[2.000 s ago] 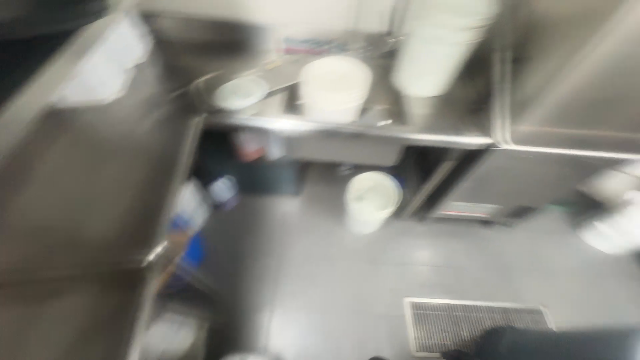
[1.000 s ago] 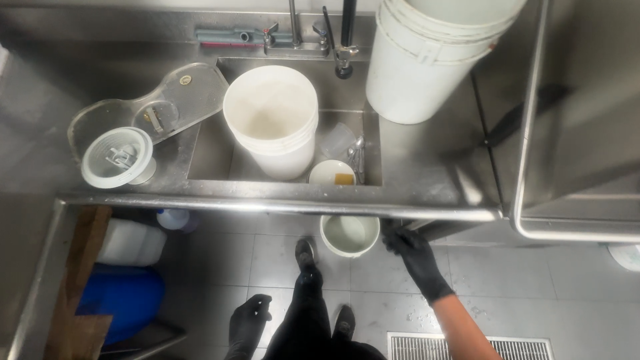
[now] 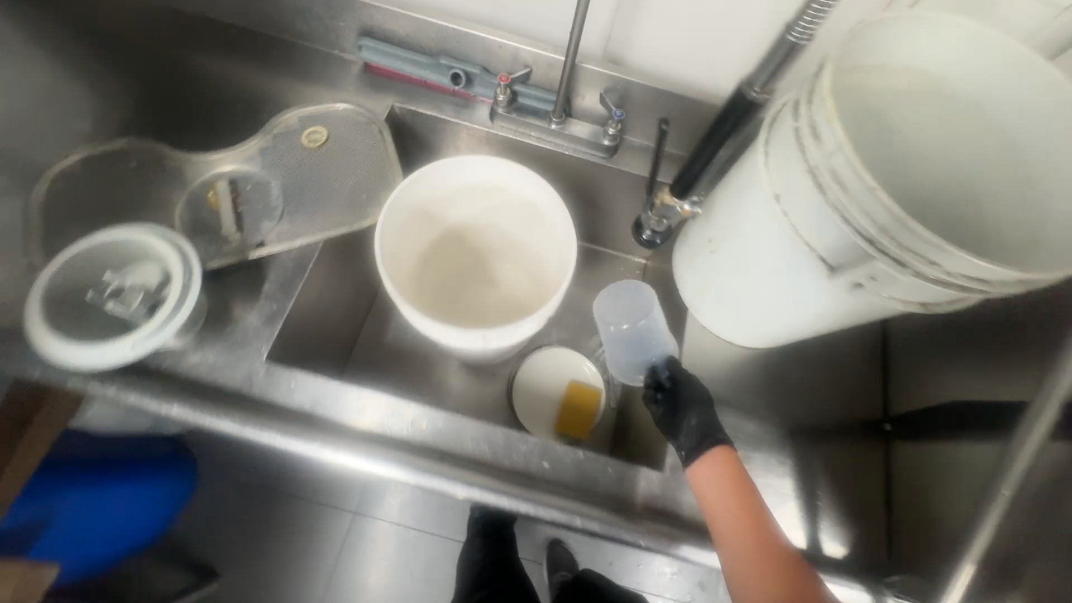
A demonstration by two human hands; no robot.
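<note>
My right hand (image 3: 680, 410), in a black glove, grips the lower end of a translucent plastic container (image 3: 634, 331) over the right part of the steel sink. Just left of it, in the sink, a small white tub (image 3: 536, 389) has a yellow sponge (image 3: 579, 410) on it. A large white bucket (image 3: 477, 251) stands upright in the sink, behind and left of the tub. My left hand is out of view.
Tall stacked white buckets (image 3: 754, 243) stand tilted in view right of the sink. A black-handled spray hose (image 3: 720, 142) hangs by the two-handled faucet (image 3: 557, 126). Left lie a clear perforated tray (image 3: 335, 172) and a round lidded container (image 3: 113, 297). The sink's front rim (image 3: 377, 444) crosses below.
My right hand has moved from below the counter edge up over the sink and taken hold of the translucent container. My left hand has left the view, which is now closer to the sink.
</note>
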